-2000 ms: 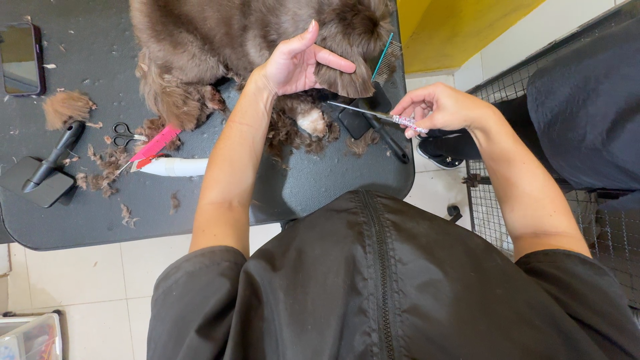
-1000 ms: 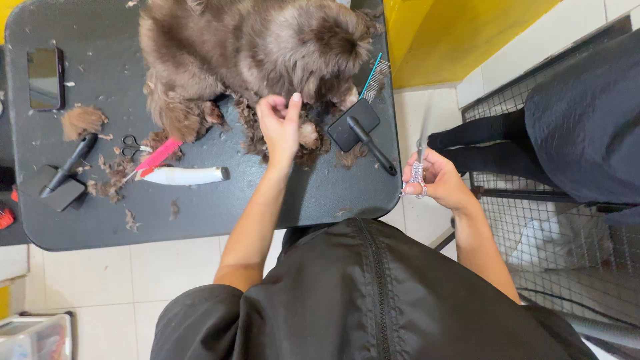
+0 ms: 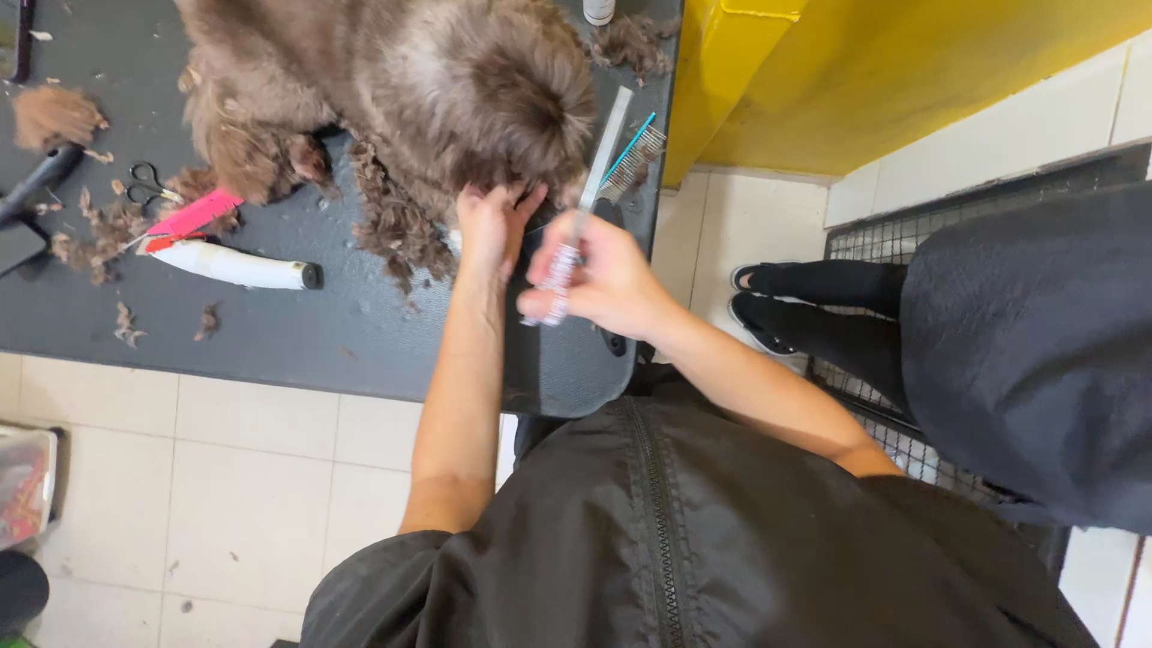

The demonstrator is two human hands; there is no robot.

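Observation:
A brown long-haired dog (image 3: 387, 81) lies on the black grooming table (image 3: 360, 346). My left hand (image 3: 495, 225) is at the fur under the dog's head, fingers partly hidden in it. In my right hand (image 3: 598, 274) are long metal grooming shears (image 3: 605, 148), blurred, blades pointing up past the side of the head. A metal comb with a teal spine (image 3: 630, 153) lies beside the blades. Below it, my right hand mostly hides a black-handled brush (image 3: 615, 342). Cut fur (image 3: 396, 216) is heaped against the dog's front.
On the left of the table are a white clipper (image 3: 234, 265), a pink comb (image 3: 196, 211), small black-handled scissors (image 3: 144, 183), another brush (image 3: 40, 184) and fur tufts. A white container (image 3: 598, 11) stands at the top. At right, a person in dark clothes (image 3: 1035, 351) stands by a wire cage (image 3: 864, 225).
My right hand has brought the shears from beyond the table's right edge to beside the dog's head. My left hand is now at the fur under the head. The dog's head is lowered.

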